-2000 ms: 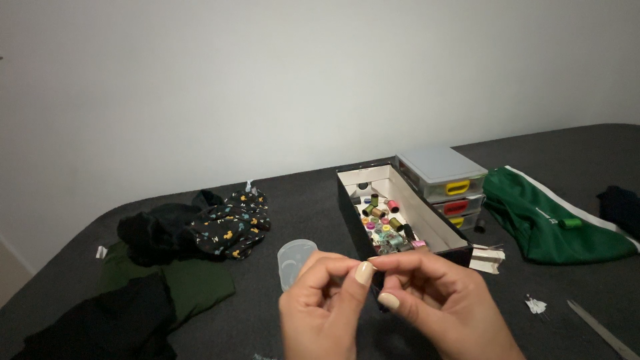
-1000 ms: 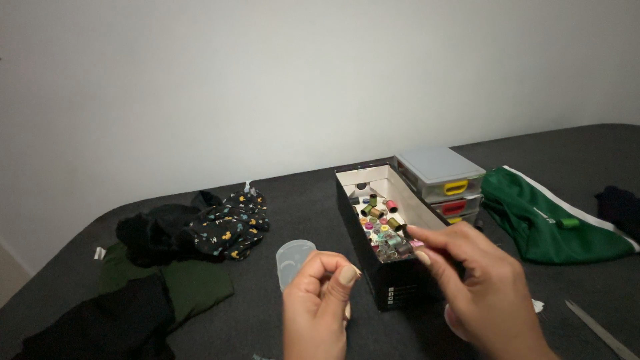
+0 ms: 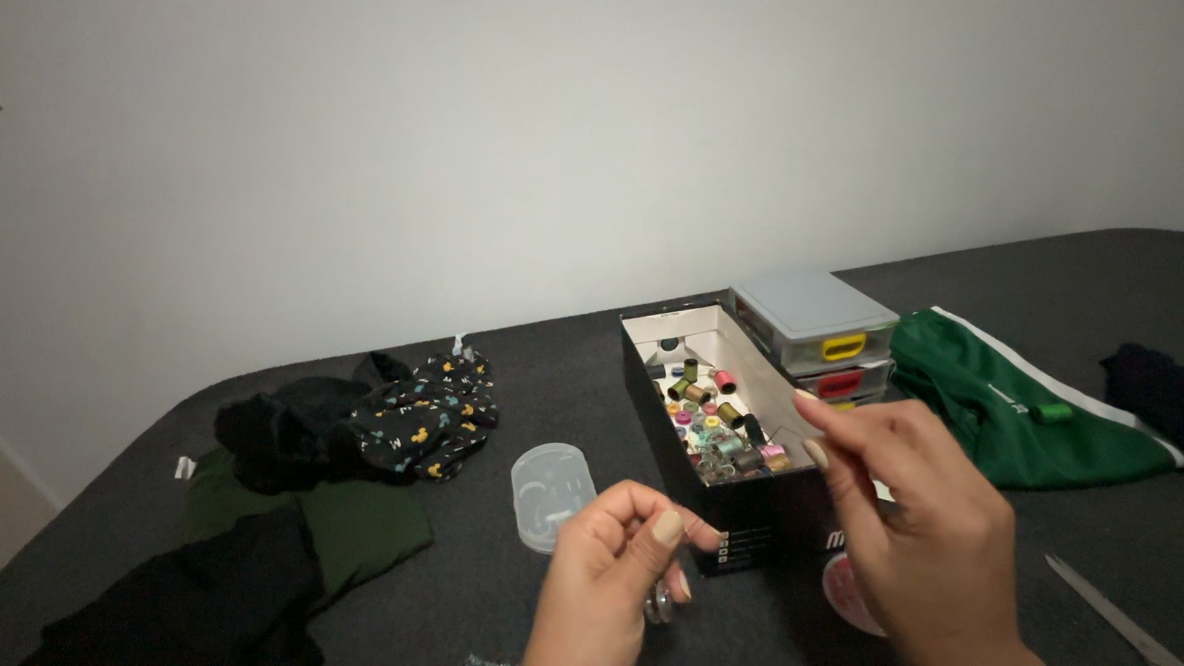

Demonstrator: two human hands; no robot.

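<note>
My left hand [image 3: 620, 564] is low in the middle with thumb and index finger pinched; what lies between them is too small to make out. Under its fingers a small clear bobbin [image 3: 659, 603] shows. My right hand [image 3: 911, 518] is raised in front of the box's right side, its thumb and index finger close together at what seems a fine thread. Behind both hands a black cardboard box [image 3: 758, 509] holds thread spools, among them a pink spool [image 3: 724, 381], and several bobbins [image 3: 708, 435]. A clear plastic lid or case [image 3: 553, 495] lies left of the box.
Clear drawer units [image 3: 814, 310] stand behind the box. Right of them lies a green garment [image 3: 980, 416] with a green spool [image 3: 1051, 413] on it. Scissors blades [image 3: 1105, 606] lie at lower right. Patterned black fabric [image 3: 421, 416] and dark green cloth [image 3: 370, 532] lie left.
My hands were together in front of the box two seconds ago and are now apart. My right hand has moved to the right, and since one second ago it has risen.
</note>
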